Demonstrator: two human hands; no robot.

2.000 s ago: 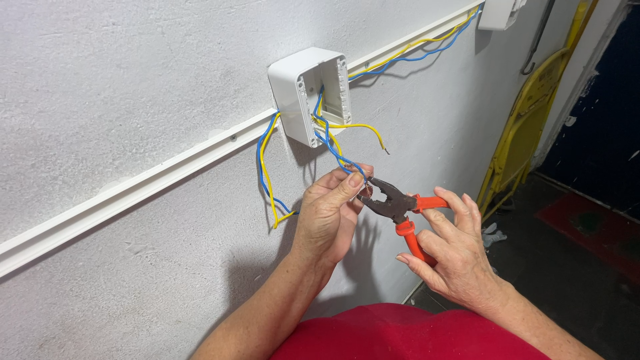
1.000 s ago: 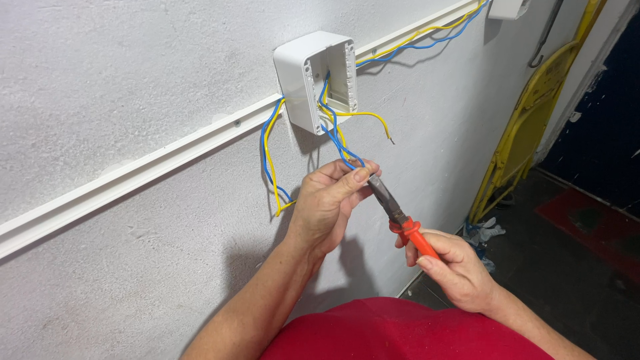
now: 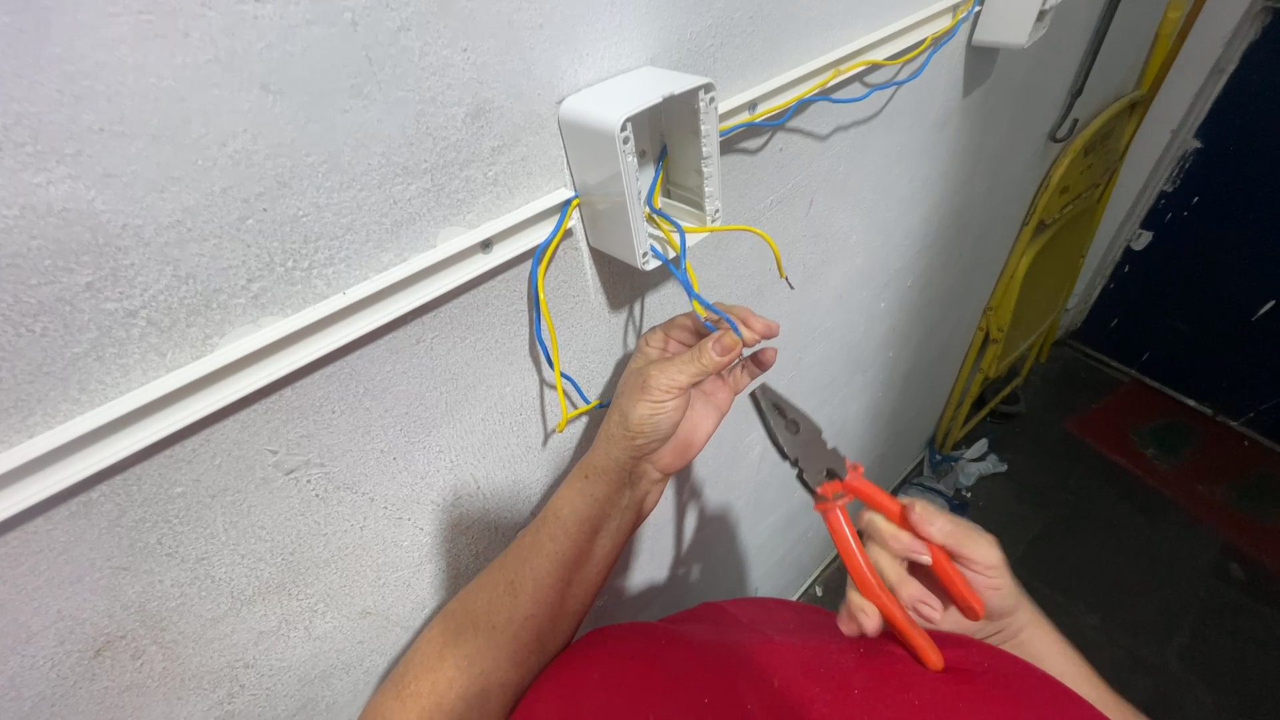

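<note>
My left hand (image 3: 690,385) pinches the ends of blue wires (image 3: 690,280) between thumb and fingers, below a white plastic surface-mounted electrical box (image 3: 610,170) with no cover. My right hand (image 3: 930,570) grips the orange handles of combination pliers (image 3: 810,440). Their dark jaws lie just below and right of my left fingertips, apart from the wires. From the box a yellow wire (image 3: 750,230) curves right to a bared end. Another blue and yellow pair (image 3: 545,300) hangs left of the box, its far ends partly behind my left hand.
White cable trunking (image 3: 300,310) without a lid runs along the wall on both sides of the box. A second white box (image 3: 1010,22) is at upper right. A folded yellow metal chair (image 3: 1050,240) leans by a dark blue door (image 3: 1200,230). Crumpled material (image 3: 960,470) lies on the floor.
The pliers, at the wire ends held by my left hand in both earlier frames, have moved down and away from them. My left hand still pinches the wires.
</note>
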